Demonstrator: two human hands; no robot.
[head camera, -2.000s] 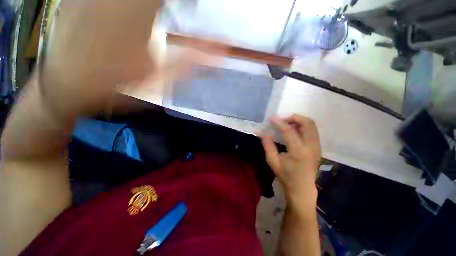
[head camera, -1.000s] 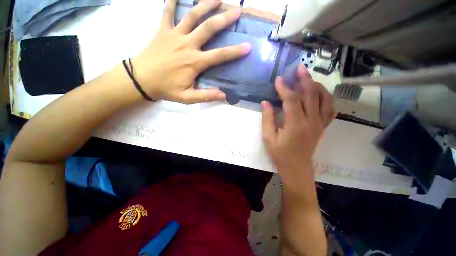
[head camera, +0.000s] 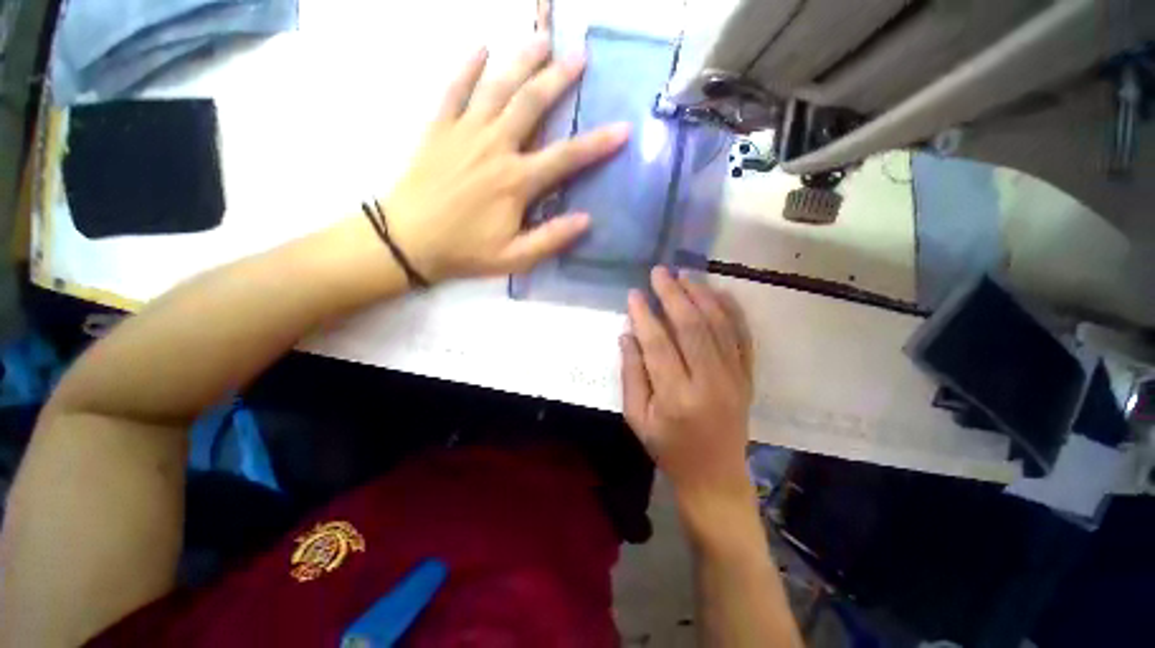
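Note:
The clear template lies on the white table, its right edge beside the needle area of the sewing machine. A grey-blue piece shows inside its dark-edged slot. My left hand lies flat on the template's left part, fingers spread. My right hand rests palm down at the template's lower right corner, fingertips on or just beside its edge; contact is hard to tell. The presser foot and needle are at the slot's right edge, by a bright light.
A black piece lies at the left. Pale blue-grey cut pieces are fanned at the upper left. A loose stack of black pieces lies at the right table edge. A dark strip runs along the machine bed.
The template has turned, so the slot now stands upright in view. My left hand still presses on it. My right hand has moved left and down, clear of the machine head.

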